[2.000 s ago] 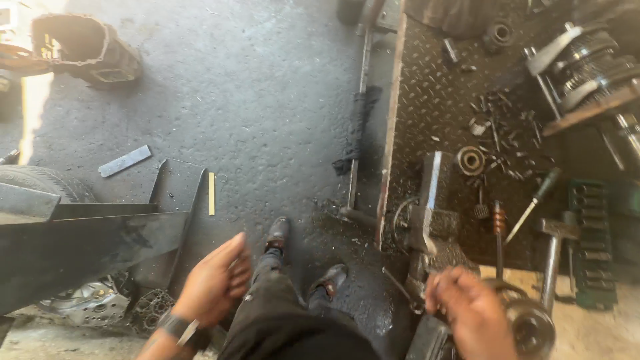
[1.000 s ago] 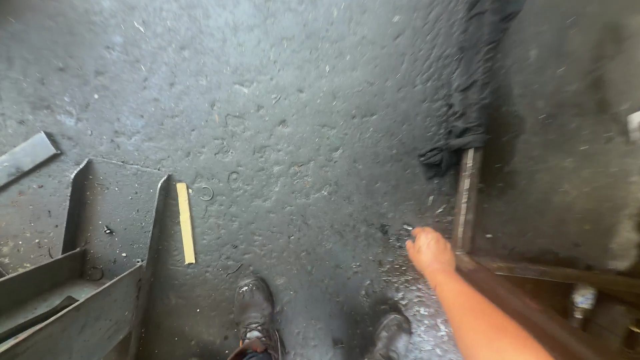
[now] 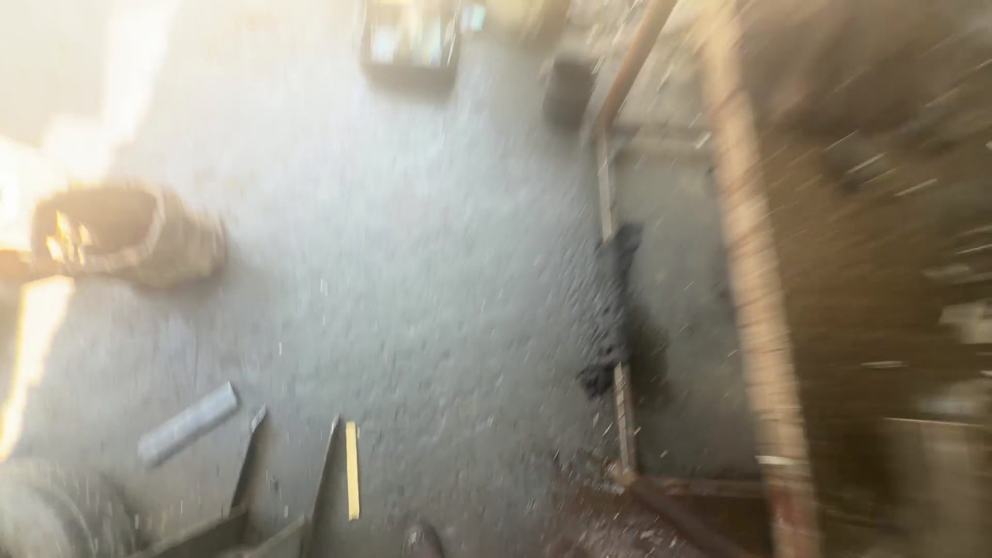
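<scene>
Neither my left hand nor my right hand shows in the head view, which is blurred by motion. A dark cloth (image 3: 616, 302) hangs over the lower metal rail of the workbench frame (image 3: 625, 418). Left of it, a yellow strip (image 3: 353, 470) lies on the concrete floor beside the prongs of a metal frame (image 3: 322, 473). A flat grey metal piece (image 3: 188, 424) rests on the floor further left. The tip of a shoe (image 3: 423, 540) shows at the bottom edge.
A large metal housing (image 3: 182, 240) stands on the floor at the left. At the top are a dark crate (image 3: 411, 66) and a dark bucket (image 3: 570, 89). The workbench edge (image 3: 756, 263) runs down the right side, with blurred small parts on its top. A tyre (image 3: 66, 511) is at the lower left.
My right hand, low near the bench frame one second ago, is out of view. Both hands showed two seconds ago. The view has swung up from the floor.
</scene>
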